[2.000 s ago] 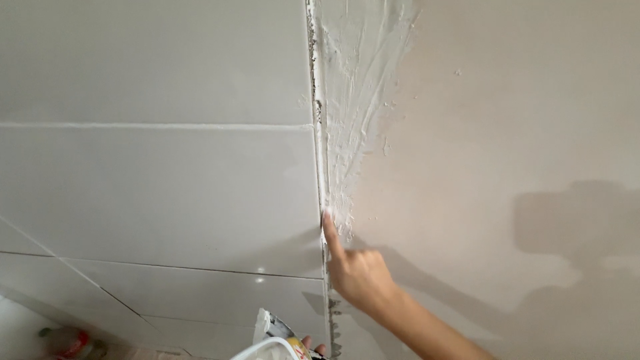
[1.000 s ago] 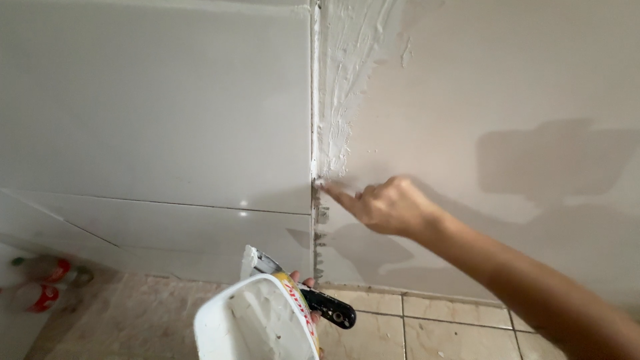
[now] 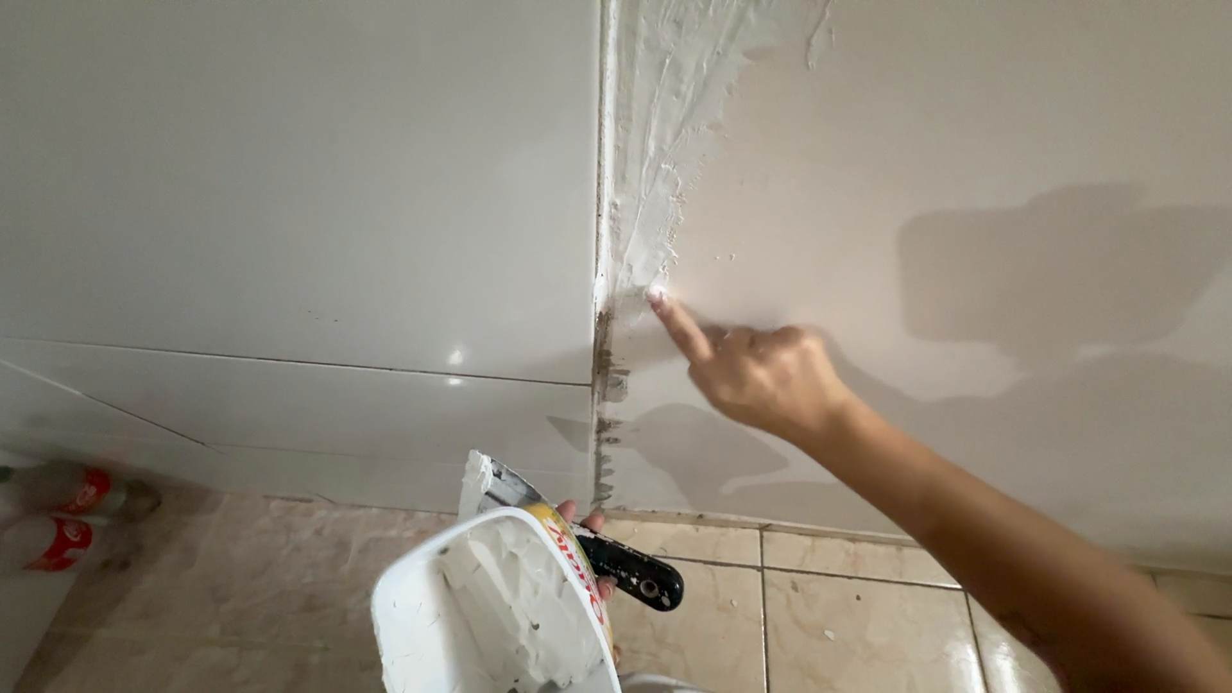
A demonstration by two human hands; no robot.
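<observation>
My right hand (image 3: pixel 760 371) has its index finger extended, the tip white with paste and touching the wall beside the corner joint. White filler paste (image 3: pixel 664 144) lies in a rough smear on the plain wall above that fingertip. Along the edge of the wall tiles runs the vertical joint (image 3: pixel 602 212), white above and dark and bare lower down. My left hand (image 3: pixel 599 553), mostly hidden, holds a white plastic tub (image 3: pixel 390 602) with white paste inside, together with a putty knife whose black handle (image 3: pixel 630 568) points right and whose blade (image 3: pixel 491 481) is coated with paste.
Large glossy wall tiles (image 3: pixel 289 192) cover the left side, and a plain wall (image 3: pixel 962 125) stands at the right. Plastic bottles with red labels (image 3: pixel 67 544) lie at the lower left. Floor tiles (image 3: pixel 857 626) meet the wall below.
My right fingertip has moved down the joint and then right, onto the plain wall beside it. The tub and putty knife have come further into sight as the view tilted down.
</observation>
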